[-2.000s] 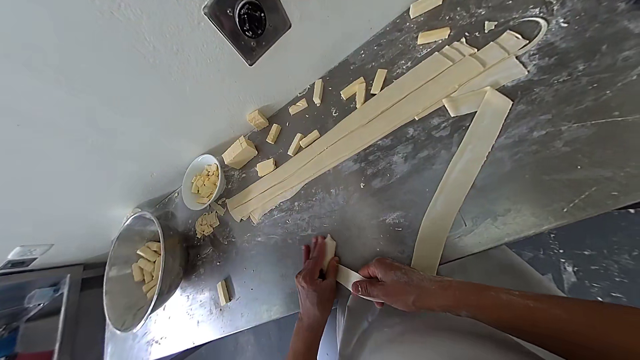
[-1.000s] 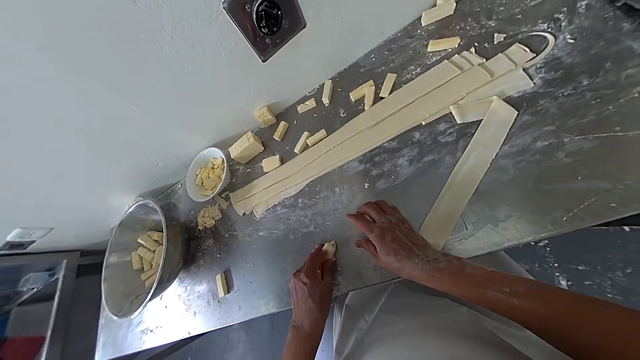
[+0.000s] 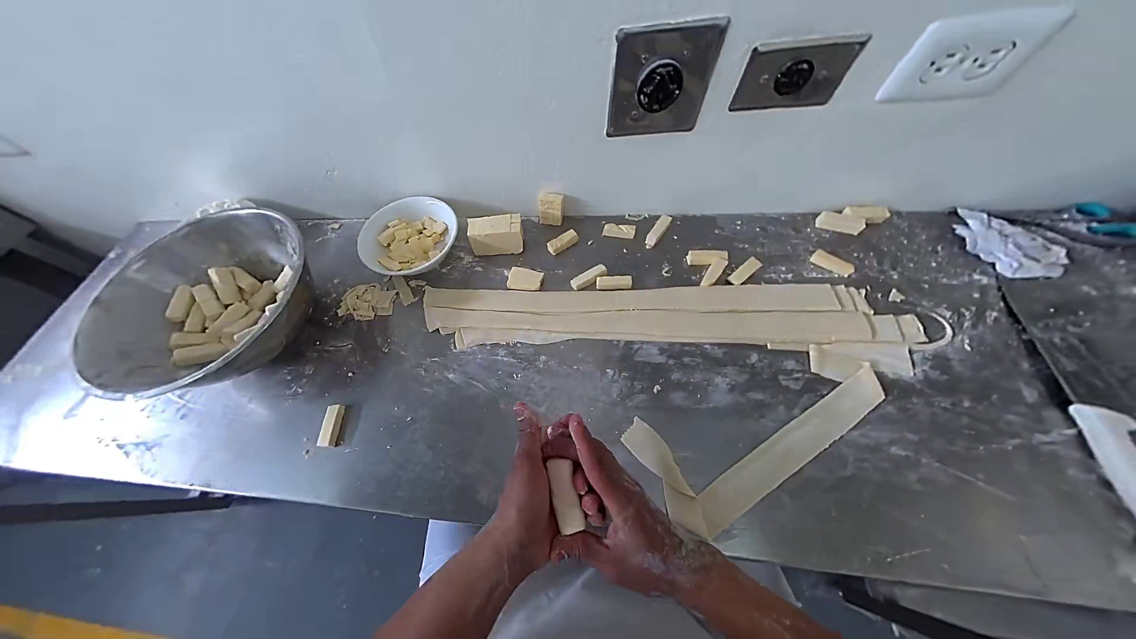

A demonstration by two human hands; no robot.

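Observation:
A dough-wrapped stick [image 3: 566, 497] lies between my left hand [image 3: 525, 497] and my right hand [image 3: 621, 524], which cup it from both sides near the table's front edge. To the right of my right hand, a loose dough strip [image 3: 790, 448] is bent and folded over itself. Long flat dough strips [image 3: 639, 324] lie overlapped behind my hands. At the left a steel bowl [image 3: 297, 293] holds several wrapped sticks [image 3: 226, 306]. One bare cheese-like stick [image 3: 331, 426] rests alone in front of the bowl.
Along the wall stand a white bowl [image 3: 366, 244] of pale chunks, a larger block [image 3: 495, 235] and several loose sticks [image 3: 832, 262]. Dough scraps [image 3: 366, 302] lie by the steel bowl. At the far right are a crumpled cloth or wrap [image 3: 1012, 244] and a white tool [image 3: 1109, 448].
My hands were apart a second ago, the left on the small piece at the table; now they are together around the wrapped stick. The loose strip's near end now lies folded on the table. The view has turned.

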